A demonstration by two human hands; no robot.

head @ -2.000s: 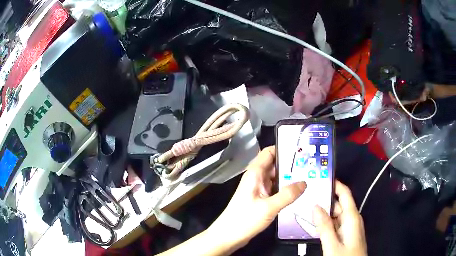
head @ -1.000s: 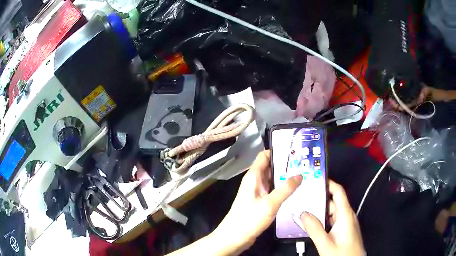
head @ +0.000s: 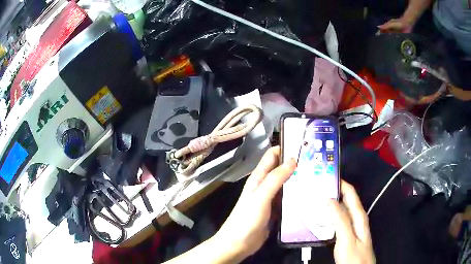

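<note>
A smartphone (head: 310, 206) with a lit screen showing app icons is held upright in front of me, with a white cable plugged into its bottom edge. My left hand (head: 258, 201) grips its left side, the thumb over the screen's left edge. My right hand (head: 352, 224) holds the lower right side, its thumb at the screen's right edge. The fingers behind the phone are hidden.
A white sewing machine (head: 44, 134) stands left. A panda phone (head: 178, 121), coiled beige cord (head: 227, 129) and black-handled scissors (head: 111, 211) lie by the table edge. Beyond are black plastic (head: 242, 56) and clear plastic (head: 413, 149). Another person's hand (head: 400, 25) touches a black rounded object (head: 405, 67).
The phone has moved slightly up, and my left thumb has shifted back to its left edge. The black object at upper right has turned, and another person's hand now shows above it.
</note>
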